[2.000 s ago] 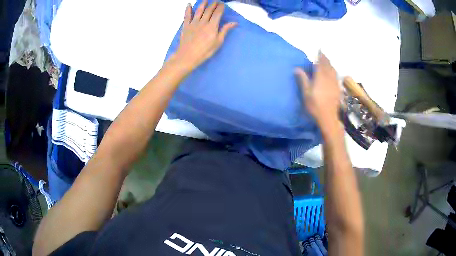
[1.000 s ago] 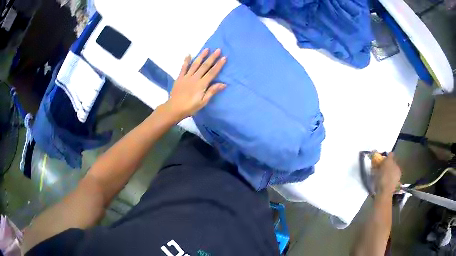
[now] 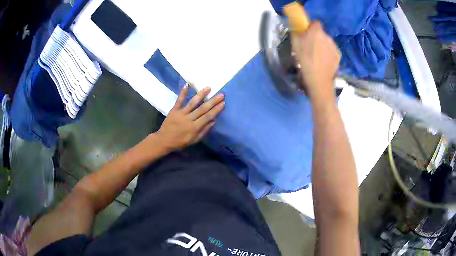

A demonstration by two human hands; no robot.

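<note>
A blue shirt [image 3: 265, 125] lies over the white padded board [image 3: 200, 35], its lower part bunched at the board's near edge. My left hand [image 3: 192, 117] lies flat with fingers spread on the shirt's left edge. A narrow blue strip [image 3: 162, 70] extends from there to the upper left. My right hand [image 3: 317, 57] grips the tan handle of the steam iron [image 3: 277, 55], which is over the upper part of the shirt. The iron is slightly blurred, and I cannot tell if its whole sole touches the cloth. The pale steam hose [image 3: 400, 100] runs off to the right.
A crumpled darker-blue heap [image 3: 360, 30] lies at the far right of the table. Beyond it is a second narrow white board [image 3: 422, 60] with a blue edge. A black rectangle [image 3: 114, 21] and folded white striped cloth [image 3: 70, 70] are at the left. A yellowish cord [image 3: 395, 165] hangs at the right.
My right hand has brought the iron from the board's right end onto the shirt. My left hand has stayed at the shirt's left edge. The view has shifted.
</note>
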